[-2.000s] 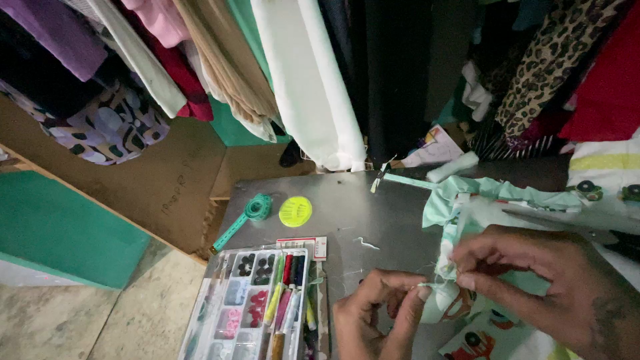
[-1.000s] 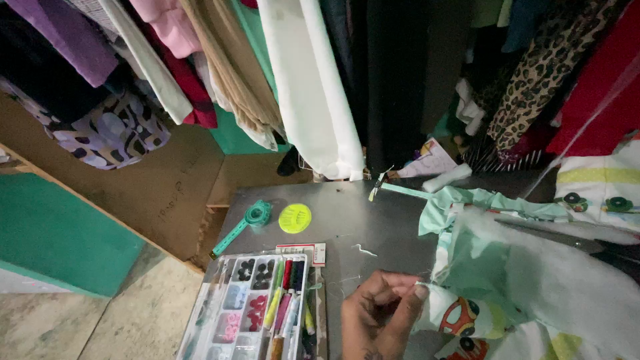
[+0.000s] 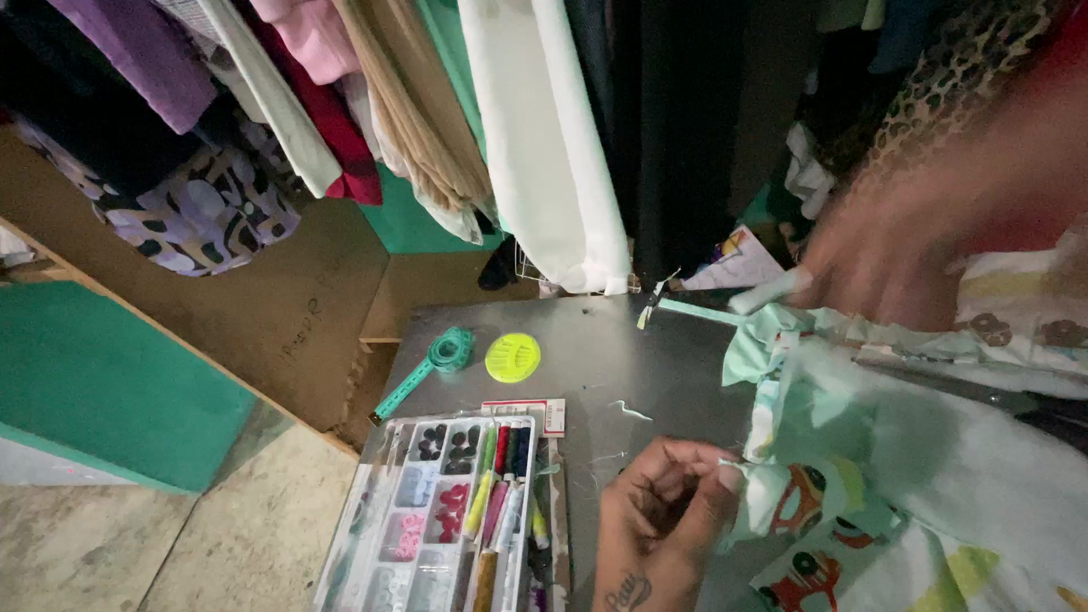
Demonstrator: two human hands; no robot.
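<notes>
Between thumb and fingertips, my left hand [image 3: 667, 510] pinches the edge of a white fabric piece printed with cars [image 3: 799, 501]. My right hand [image 3: 892, 246] is blurred by motion at the upper right, its fingers over mint green fabric [image 3: 765, 331] and next to a small white roll [image 3: 769, 291]. Whether it holds anything cannot be made out. Dark-bladed scissors [image 3: 952, 378] lie on the pale cloth [image 3: 977, 459] right of my left hand. A thin loose thread [image 3: 631, 411] lies on the dark tabletop.
A divided plastic box [image 3: 382, 518] with buttons, thread spools and pens stands at the table's lower left. Behind it are a coiled green measuring tape [image 3: 449, 350] and a yellow-green disc [image 3: 512, 357]. Clothes [image 3: 544, 144] hang beyond the table's far edge.
My right hand was beside the left at the fabric two seconds ago and out of view one second ago; it now reaches in at the upper right. My left hand still pinches the fabric.
</notes>
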